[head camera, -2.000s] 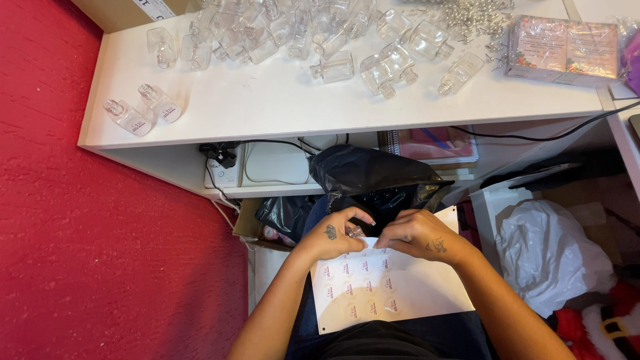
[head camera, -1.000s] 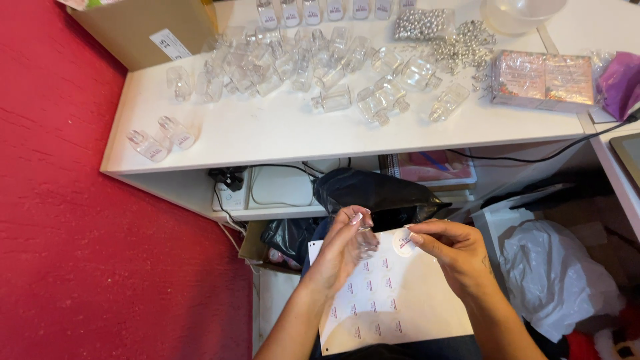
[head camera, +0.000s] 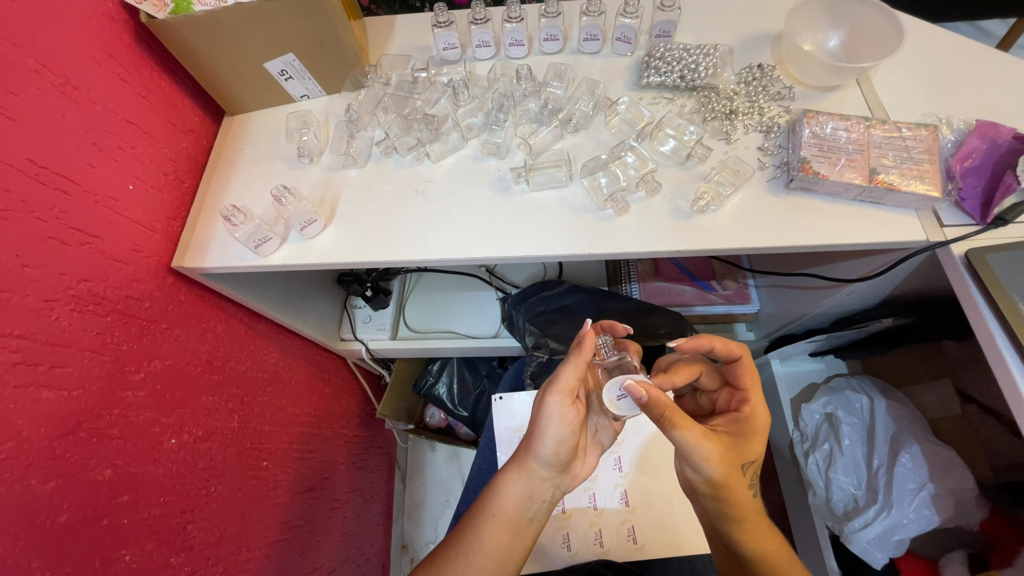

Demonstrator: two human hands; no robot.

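Observation:
My left hand (head camera: pixel 570 416) is closed around a small clear plastic bottle (head camera: pixel 610 364), neck upward and uncapped. A round white sticker (head camera: pixel 622 397) lies against the bottle's front, and the thumb of my right hand (head camera: pixel 708 408) presses on it while that hand's other fingers are bent behind. Below the hands, a sheet of round stickers (head camera: pixel 596 512) rests on my lap. Two labelled bottles (head camera: pixel 254 230) stand at the left of the white shelf top, and several more labelled ones (head camera: pixel 516 34) form a row at the back. Many unlabelled bottles (head camera: pixel 496 124) lie loosely between.
Silver beads in a bag (head camera: pixel 686 66), loose silver pieces (head camera: pixel 756 96), a translucent bowl (head camera: pixel 840 40) and wrapped packs (head camera: pixel 864 160) are at the right. A cardboard box (head camera: pixel 256 48) stands back left. Beneath are a black plastic bag (head camera: pixel 592 312) and a drawer holding a white bag (head camera: pixel 888 464).
One second ago my right hand held a round sticker apart from the bottle; now the sticker is against the bottle and the hands have come together. The view has shifted to show more of the shelf top.

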